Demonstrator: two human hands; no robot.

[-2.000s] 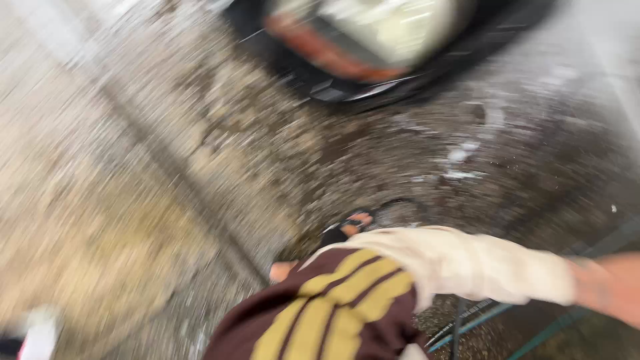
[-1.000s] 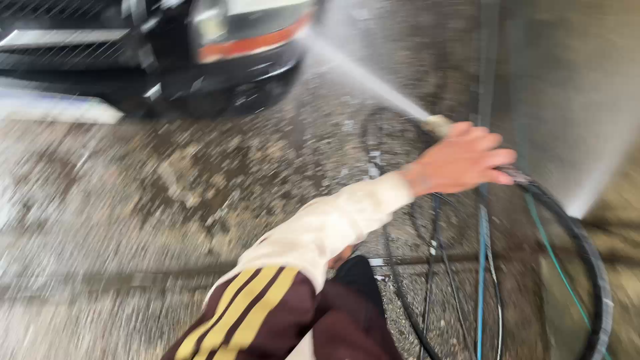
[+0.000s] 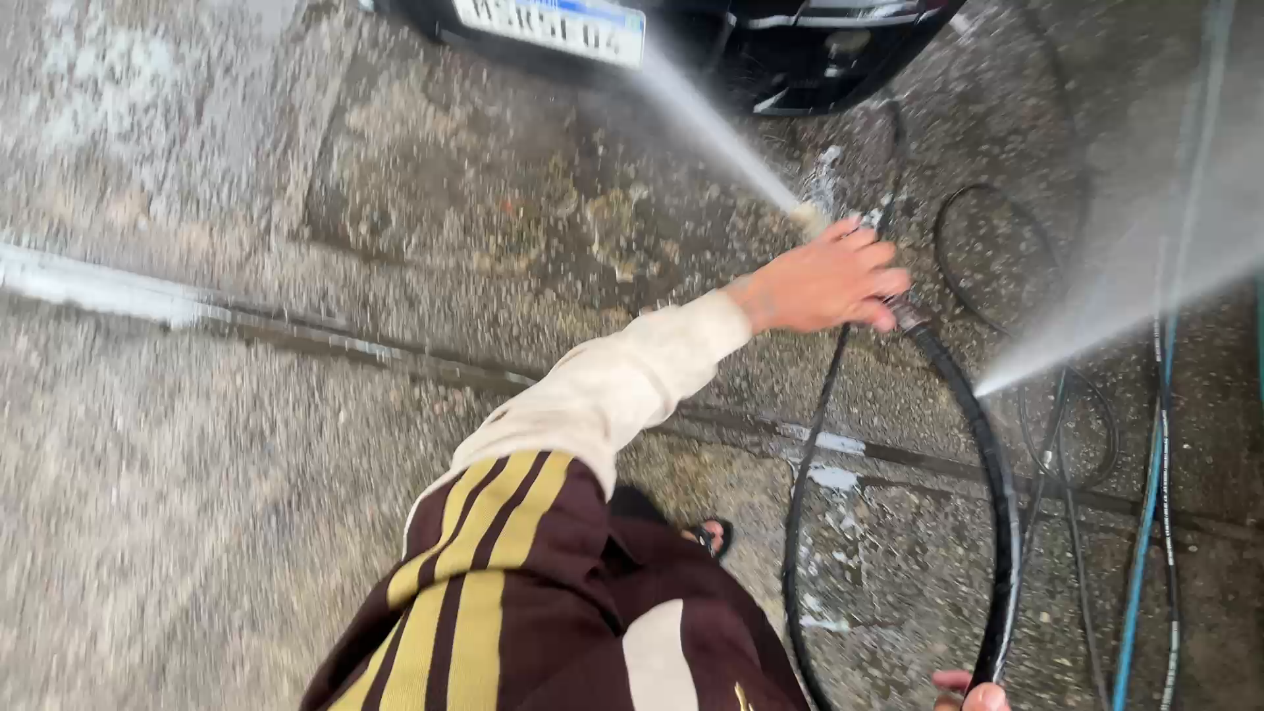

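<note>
My left hand (image 3: 834,278) reaches out to the right and grips a spray nozzle (image 3: 810,217) at the end of a thick black hose (image 3: 987,444). A white water jet (image 3: 726,143) shoots from the nozzle to the upper left, onto the car's black bumper (image 3: 790,49) beside its licence plate (image 3: 553,28). A second jet (image 3: 1106,311) sprays to the upper right from the side of the hose. At the bottom edge my right hand (image 3: 973,693), mostly cut off, holds the lower part of the hose.
Thin black hoses (image 3: 805,494) and a blue hose (image 3: 1145,523) lie on the wet concrete floor (image 3: 444,267). A groove (image 3: 415,363) with some white foam crosses the floor. My sandalled foot (image 3: 711,538) stands beside the loops.
The jet has moved from the car's headlight area to the bumper by the plate. My right hand has come into view at the bottom edge. The view has shifted.
</note>
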